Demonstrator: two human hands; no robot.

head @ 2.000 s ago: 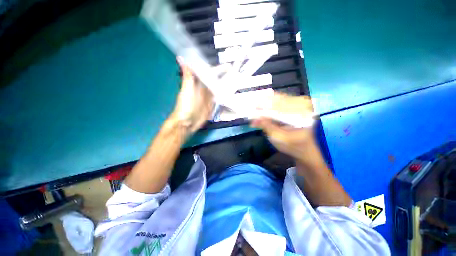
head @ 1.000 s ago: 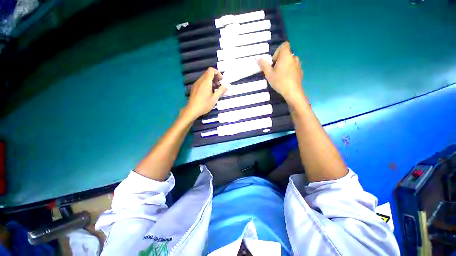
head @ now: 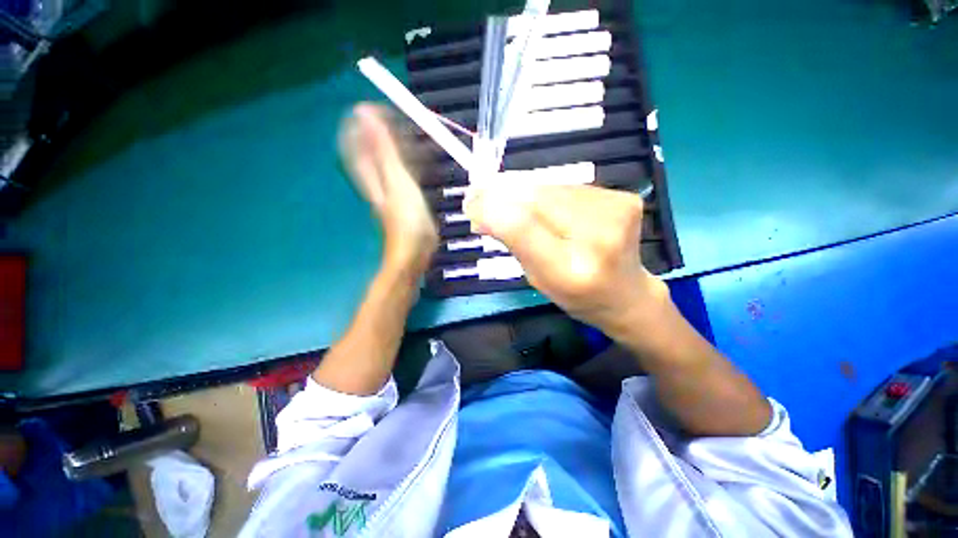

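My right hand [head: 573,236] grips a white stick unit [head: 483,163] by its joint end, above the tray. The unit's narrow white legs are splayed upward, one to the upper left, and shiny silver rod shows between the others. My left hand [head: 389,184] is blurred, beside the tray's left edge, with its fingers up and nothing visible in it; its finger spacing is unclear. The black ribbed foam tray [head: 446,79] lies under the hands and holds rows of white units [head: 573,68]. My right hand hides part of the lower rows.
The tray lies on a green bench [head: 210,242]. A blue table [head: 777,305] is at the right, with a dark machine [head: 893,441] with a red button. At lower left are a metallic cylinder [head: 131,447] and a white wrapped thing [head: 184,494].
A second ago both hands were at a closed white unit in the tray. Now my right hand holds a unit with spread legs, and my left hand has moved left, away from it.
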